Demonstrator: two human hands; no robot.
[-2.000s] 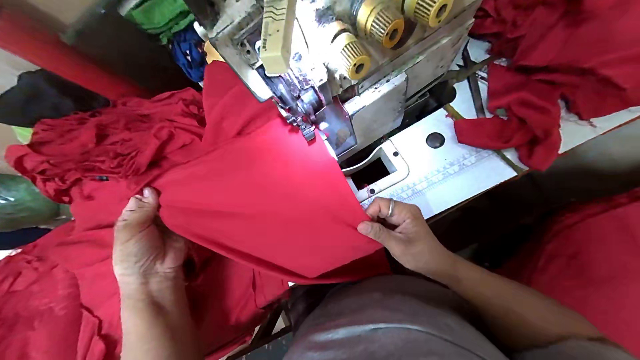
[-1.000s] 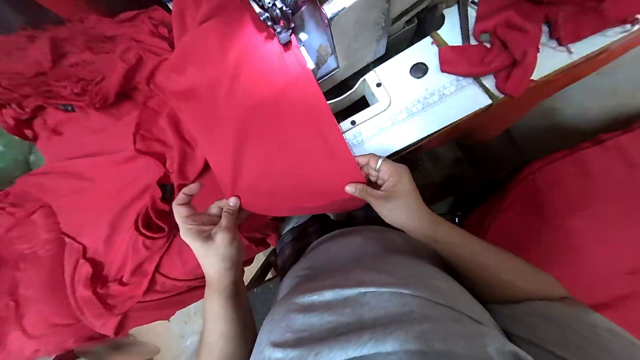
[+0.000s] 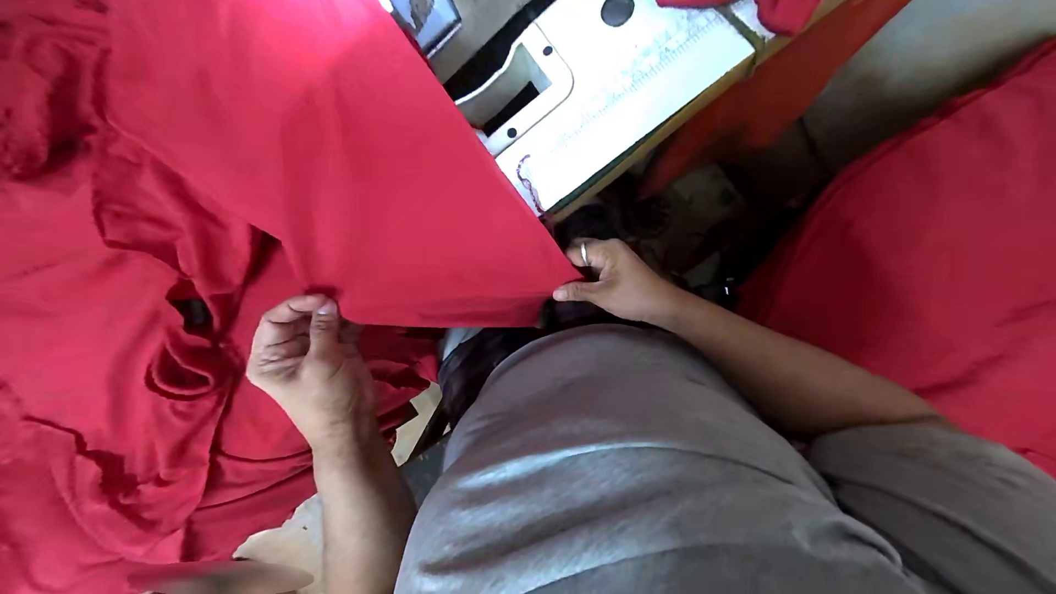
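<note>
A red fabric panel (image 3: 396,181) stretches from the top left down toward my body. My left hand (image 3: 305,355) pinches its lower edge between thumb and fingertips. At the panel's lower right corner, my right hand (image 3: 615,280), with a ring on one finger, grips the cloth between thumb and fingers. The panel's right edge runs beside the white bed plate of a sewing machine (image 3: 643,82), which has a slot and a printed ruler scale. Only a small metal part of the machine head (image 3: 429,21) shows at the top; the stitching area is out of view.
Heaped red fabric (image 3: 107,330) fills the left side. More red cloth (image 3: 932,247) lies at the right. The wooden table edge (image 3: 685,107) runs diagonally below the machine bed, with a scrap of red cloth (image 3: 788,12) near its top. A loose thread (image 3: 528,186) lies on the bed.
My left hand has moved from the panel's left side to its lower edge. My right hand keeps its hold on the corner. The view has tilted down, so the machine head has mostly left it.
</note>
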